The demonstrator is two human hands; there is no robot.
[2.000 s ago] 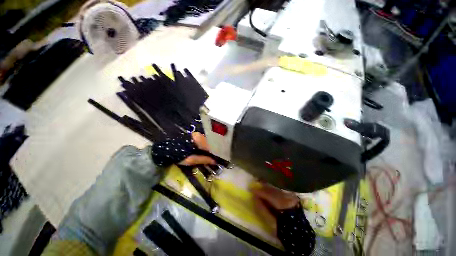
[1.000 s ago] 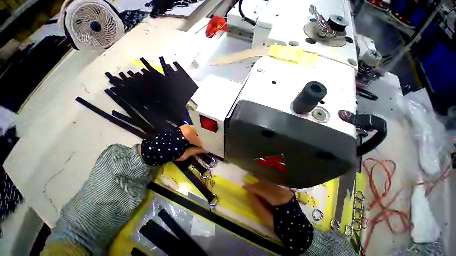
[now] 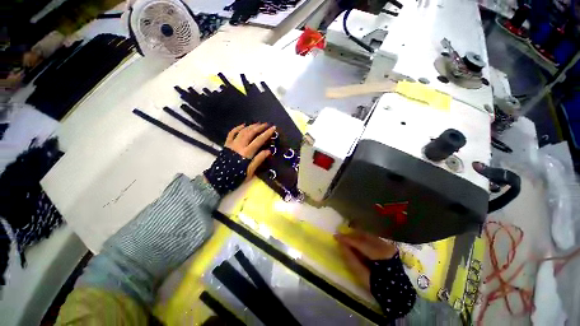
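The fanned pile of black straps (image 3: 238,111) lies left of the sewing machine (image 3: 407,184), with silver rings (image 3: 273,149) at the near ends. My left hand (image 3: 249,145) rests on the pile near the rings, fingers spread. My right hand (image 3: 364,248) is low in front of the grey machine head, partly blurred. Its fingertips are partly hidden under the head, so its hold cannot be told. A long black strap (image 3: 296,264) lies diagonally along the yellow tape (image 3: 280,216). Shorter loose straps (image 3: 254,290) lie on the clear plastic nearest me. The needle is hidden.
A white fan (image 3: 166,29) stands at the rear left. A red item (image 3: 310,42) lies behind the machine's red switch (image 3: 323,160). Small rings (image 3: 472,280) line up right of the head, beside red-orange cord (image 3: 509,261). More black straps (image 3: 79,79) lie at the far left.
My left hand has moved up from the near ring ends onto the strap pile, and its fingers have spread. The ringed strap near it now lies with the pile. The view has shifted.
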